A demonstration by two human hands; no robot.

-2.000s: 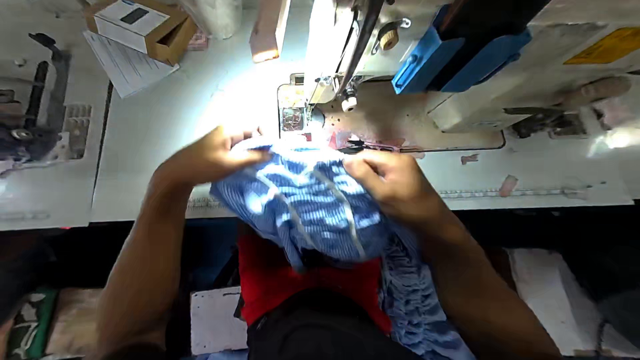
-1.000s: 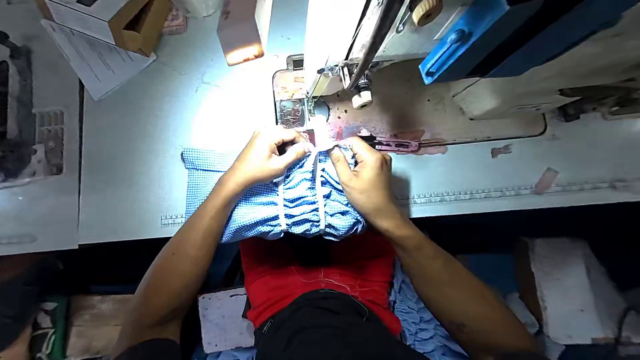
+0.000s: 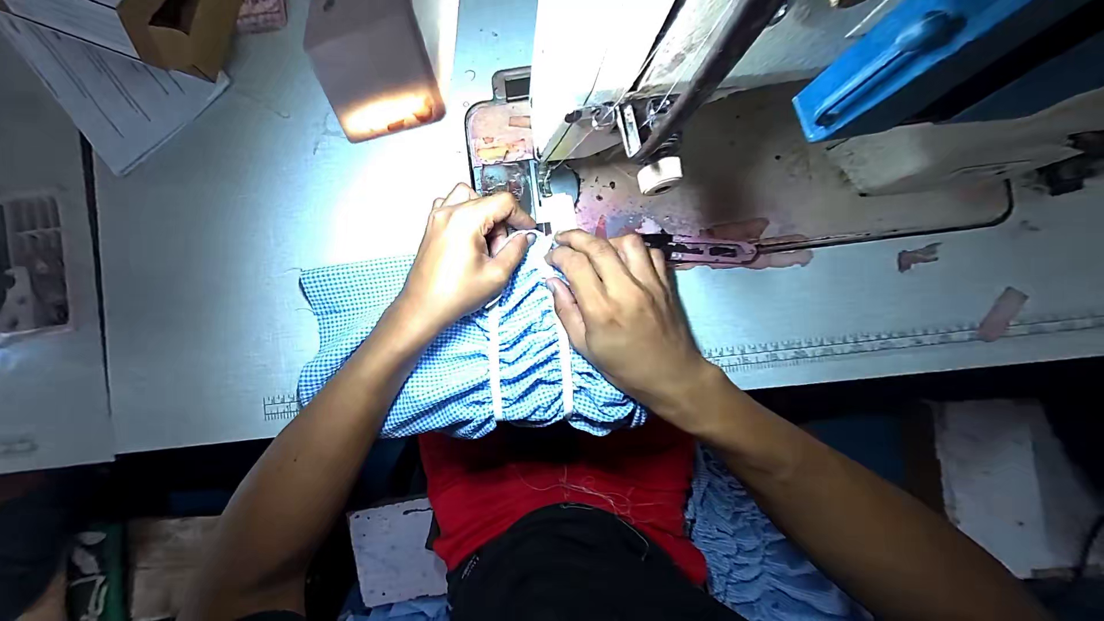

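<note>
Blue-and-white checked fabric point(image 3: 526, 362), gathered in ruffles with two white elastic strips running down it, lies over the front edge of the sewing table. My left hand point(image 3: 474, 250) pinches its upper edge between thumb and fingers, just in front of the presser foot point(image 3: 536, 203) of an industrial sewing machine point(image 3: 595, 69). Beside it on the right, my right hand point(image 3: 617, 310) rests on the same edge with fingers bent and the thumb on the fabric. Whether the edge lies under the foot cannot be told. Pink-handled thread snips point(image 3: 707, 250) lie right of my right hand.
A box-shaped block point(image 3: 375, 69) stands left of the machine head. Printed papers point(image 3: 129, 103) and an open cardboard box point(image 3: 185, 39) are at the back left. A measuring tape point(image 3: 862, 345) runs along the table's front edge. More ruffled blue fabric point(image 3: 759, 543) hangs beside my lap.
Two seconds ago both hands held the fabric up, bunched and spread between them; now it lies on the table with its edge at the presser foot. The right hand has since flattened over the fabric.
</note>
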